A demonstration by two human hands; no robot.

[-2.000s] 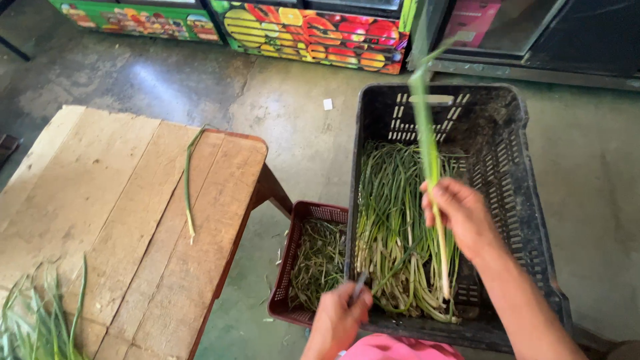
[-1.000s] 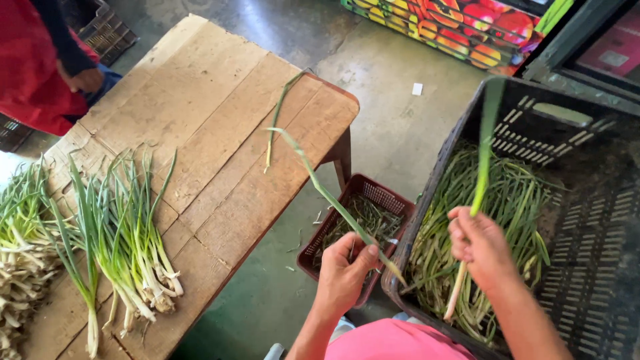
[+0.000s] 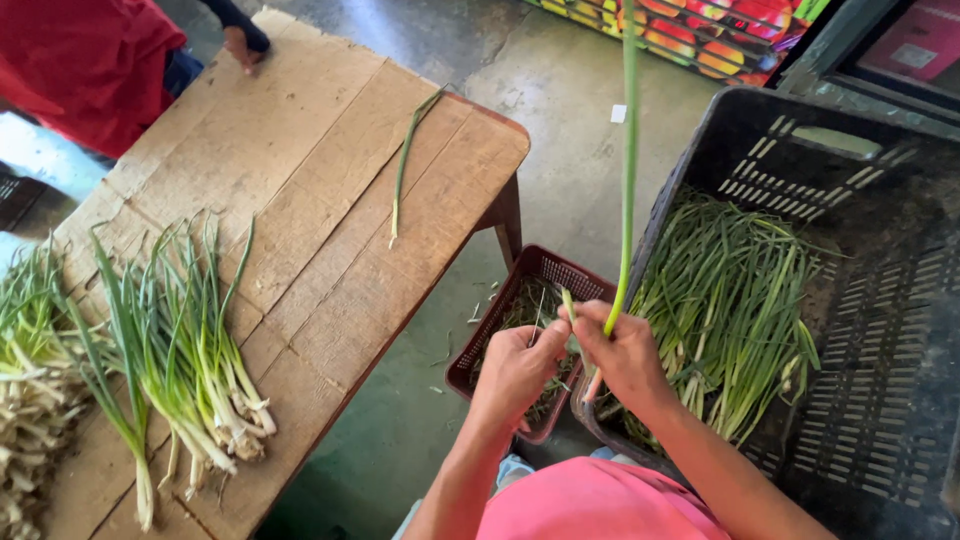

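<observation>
My right hand point(image 3: 626, 349) is closed around a green onion point(image 3: 628, 187), whose long leaf rises from the fist. Close beside it, my left hand point(image 3: 525, 360) has a thin blade-like tool between its fingers; its handle is hidden. A short strip of onion leaf point(image 3: 569, 306) sticks up where the fingertips meet. Both hands are over the rim between the dark red basket point(image 3: 459, 360), which holds leaf scraps, and the black plastic crate point(image 3: 694, 142), where many green onions point(image 3: 720, 300) lie.
On the wooden table point(image 3: 315, 187) at left lie a small bunch of green onions point(image 3: 187, 352), a larger pile point(image 3: 34, 390) and a single onion leaf point(image 3: 407, 161). A person in a red garment point(image 3: 82, 67) stands beyond, a hand point(image 3: 241, 49) at the table edge.
My left hand held a long, drooping leaf a second ago and now is close beside my right hand. The view has swung left since two seconds ago, bringing the other person in.
</observation>
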